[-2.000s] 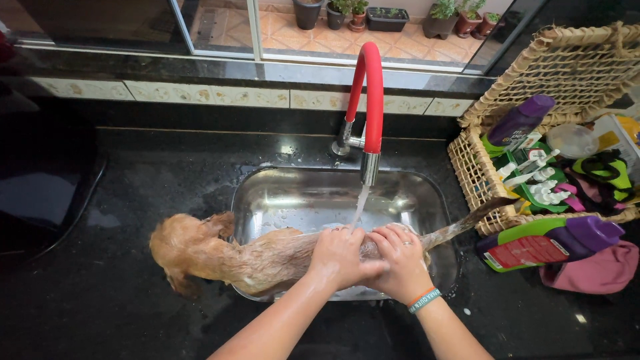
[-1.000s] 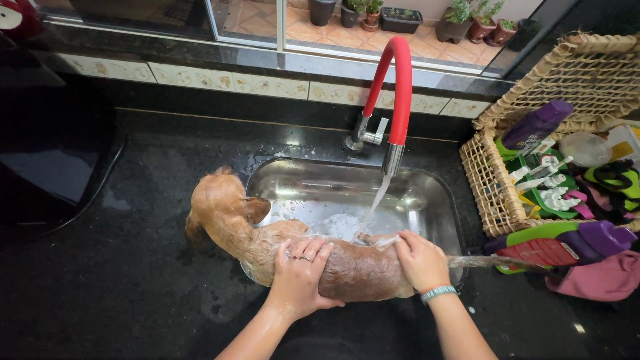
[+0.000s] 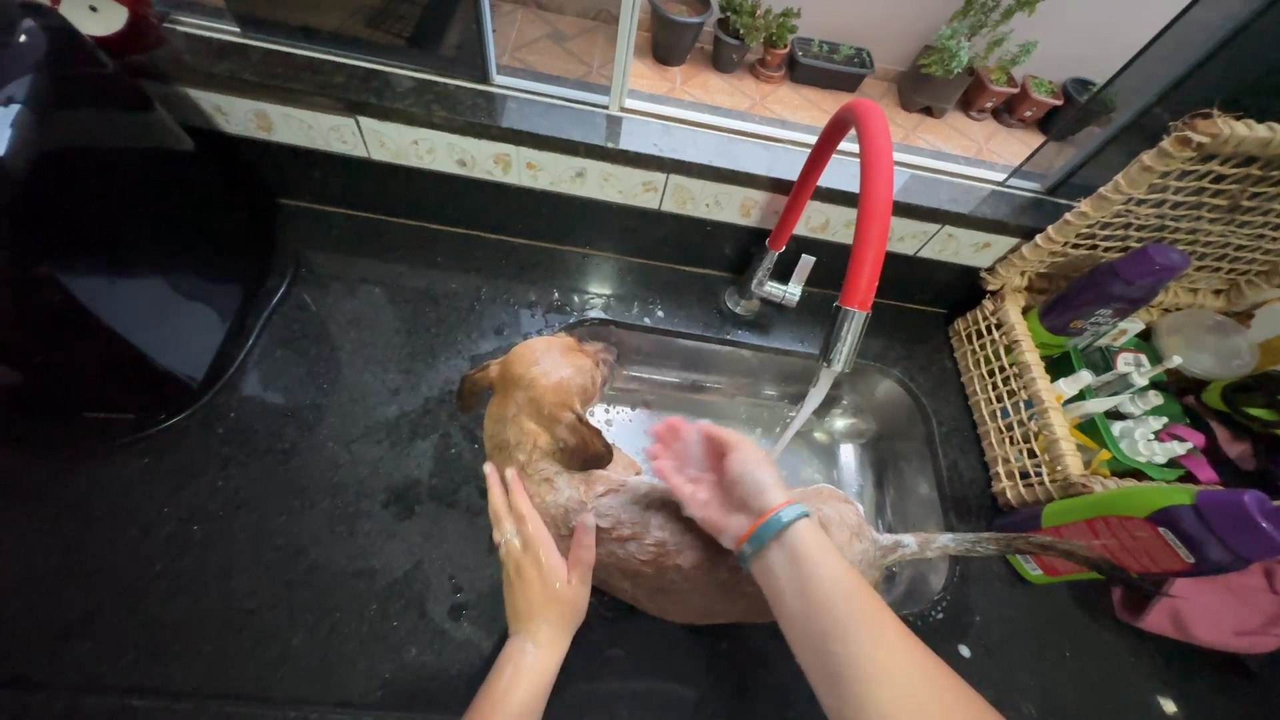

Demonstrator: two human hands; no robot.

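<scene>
A wet, short-haired brown dog (image 3: pixel 680 560) stands in a stainless steel sink (image 3: pixel 905 450), its head at the left rim and turned toward the back, its tail stretched right over the counter. My left hand (image 3: pixel 540 565) rests with spread fingers on its neck and shoulder. Above its back, palm up and fingers slightly curled, is my right hand (image 3: pixel 715 480), holding no object; whether it touches the fur is unclear. Water runs into the sink from a faucet with a red flexible spout (image 3: pixel 875 200), just behind my right hand. Some suds lie on the sink bottom.
An open wicker basket (image 3: pixel 1010 400) at the right holds a purple bottle (image 3: pixel 1115 290) and small white-capped items. Beside it lie a green and purple bottle (image 3: pixel 1120 530) and a pink cloth (image 3: pixel 1220 605). The faucet lever (image 3: pixel 800 280) is behind the sink; a glossy black object (image 3: pixel 130 300) is far left.
My right hand has left the dog's rear back and turned palm up over its middle. My left hand has moved from its back to its neck. The dog's head has turned toward the sink's back.
</scene>
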